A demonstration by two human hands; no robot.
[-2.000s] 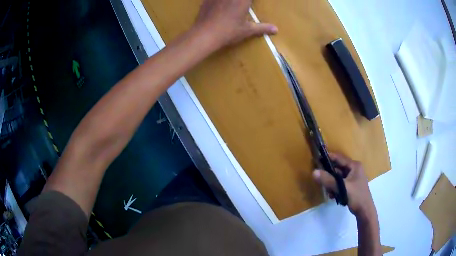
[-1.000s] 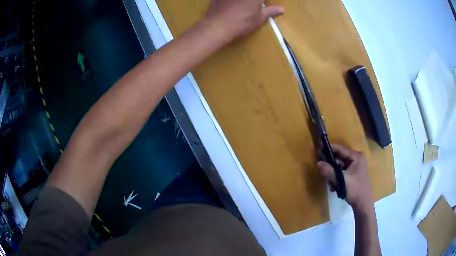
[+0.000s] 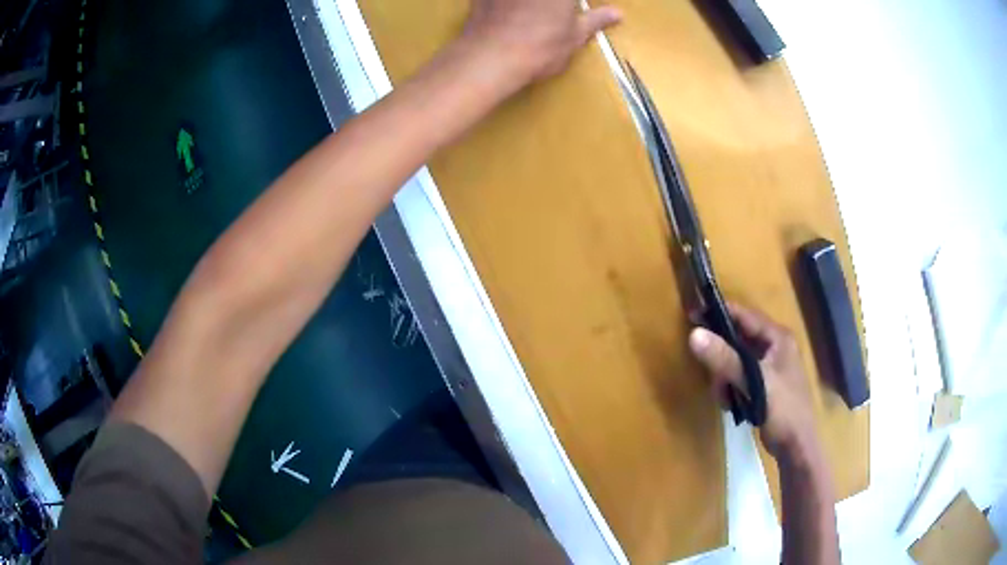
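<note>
Two long tan-brown card patterns lie side by side, the left one [image 3: 552, 298] and the right one [image 3: 762, 166], with a narrow white fabric gap [image 3: 753, 475] between them. My right hand [image 3: 767, 381] holds black tailor's shears [image 3: 687, 232] by the looped handles, with the blades along the gap, pointing away from me. My left hand [image 3: 530, 33] presses on the left pattern near the top edge of the picture, thumb stretched across the gap; part of it is near the picture's edge. Whether the blades are fully closed is hard to tell.
A black oblong weight [image 3: 837, 322] lies on the right pattern, another [image 3: 749, 24] at its upper edge. Small tan card [image 3: 956, 534] and white folded cloth [image 3: 939, 320] lie on the table's right side. The grey metal table edge [image 3: 425, 315] borders the dark green floor, where white offcuts [image 3: 342, 466] lie.
The patterns and weights have shifted down in view, and a second weight now shows at the top. The shears have stayed in my right hand along the gap. The gap near my right wrist looks wider.
</note>
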